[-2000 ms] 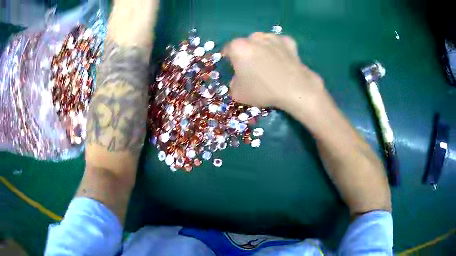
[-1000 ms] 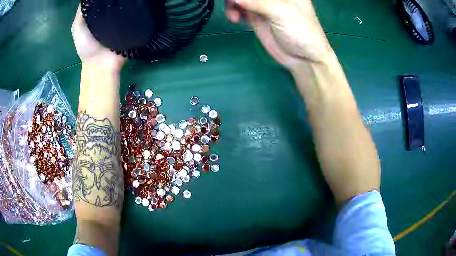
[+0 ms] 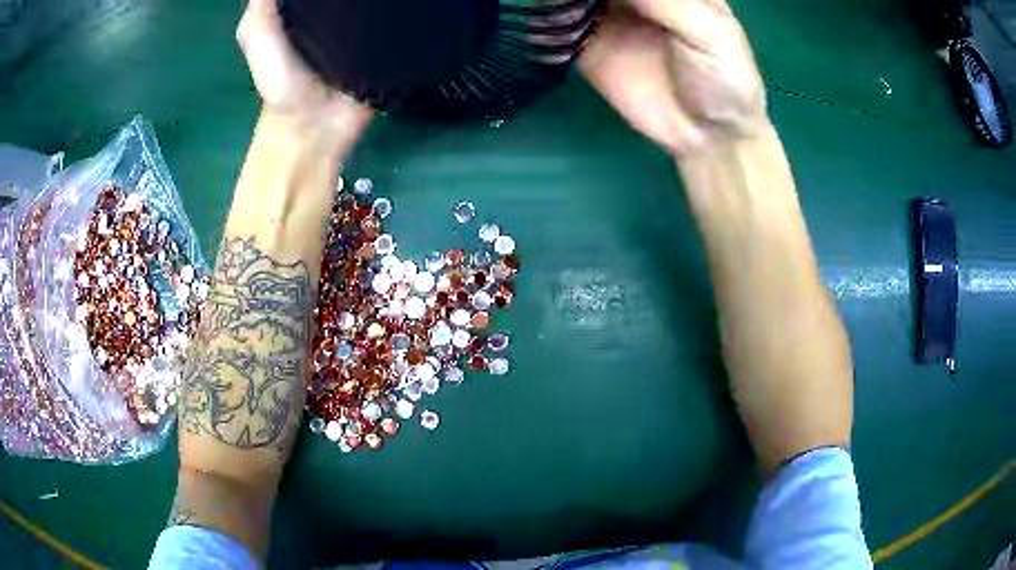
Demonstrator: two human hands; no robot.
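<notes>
A black round desk fan point(image 3: 412, 50) with a ribbed guard and solid centre is held up at the top edge, partly cut off by it. My left hand point(image 3: 292, 84) holds it from the left side. My right hand point(image 3: 674, 72) is at its right side, with the fingers partly behind the ribs and the palm showing; whether it holds a disc is hidden. A loose pile of copper and silver discs point(image 3: 407, 317) lies on the green surface below the fan, partly behind my tattooed left forearm.
A clear plastic bag point(image 3: 45, 323) full of discs lies at the left. A black strip-like item point(image 3: 936, 278) lies at the right. Another black fan point(image 3: 978, 95) is at the far right. A thin cable runs at the far side.
The fan came into view in my left hand, then moved right. My right hand left the pile and is now against the fan's right side. The hammer is no longer visible.
</notes>
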